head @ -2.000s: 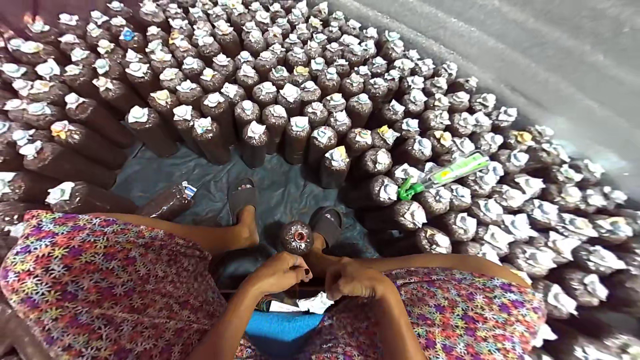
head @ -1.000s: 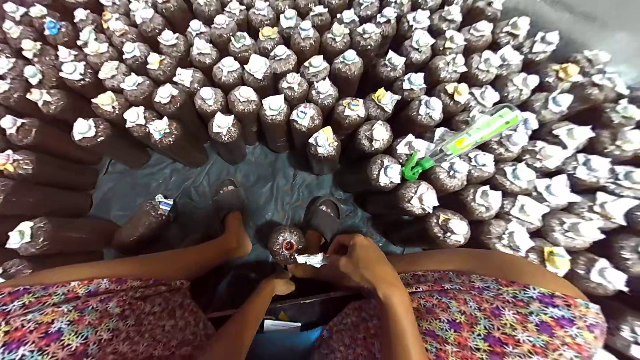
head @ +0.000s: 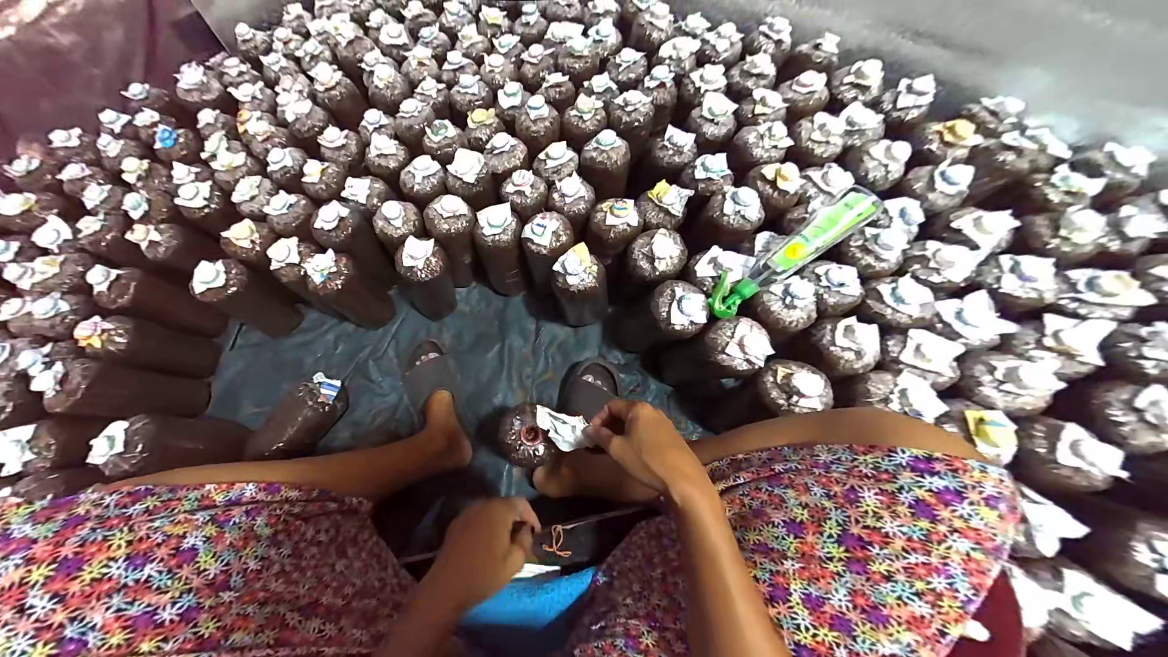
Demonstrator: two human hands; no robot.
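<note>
A filled plastic substrate bag (head: 526,436) stands upright between the feet, its round reddish neck uncapped. My right hand (head: 639,444) pinches a white paper piece (head: 563,429) by one edge, at the right side of that neck. Lower and to the left, my left hand (head: 497,538) is curled above the lap, slightly blurred; whether it holds anything is hard to see. An orange rubber band (head: 557,542) hangs on a thin cord just right of it. Below the hands lies something blue (head: 529,600), partly hidden.
Rows of dark filled bags (head: 497,239) with paper-covered necks surround the feet. A clear spray bottle with a green nozzle (head: 794,246) lies across bag tops at right. One bag (head: 297,415) leans at left on the black plastic sheet (head: 319,351). Sandals (head: 589,388) are on the feet.
My hands were together over the lap; the right one has since moved forward to the bag's neck with white paper. My left hand has drawn back from beside the bag.
</note>
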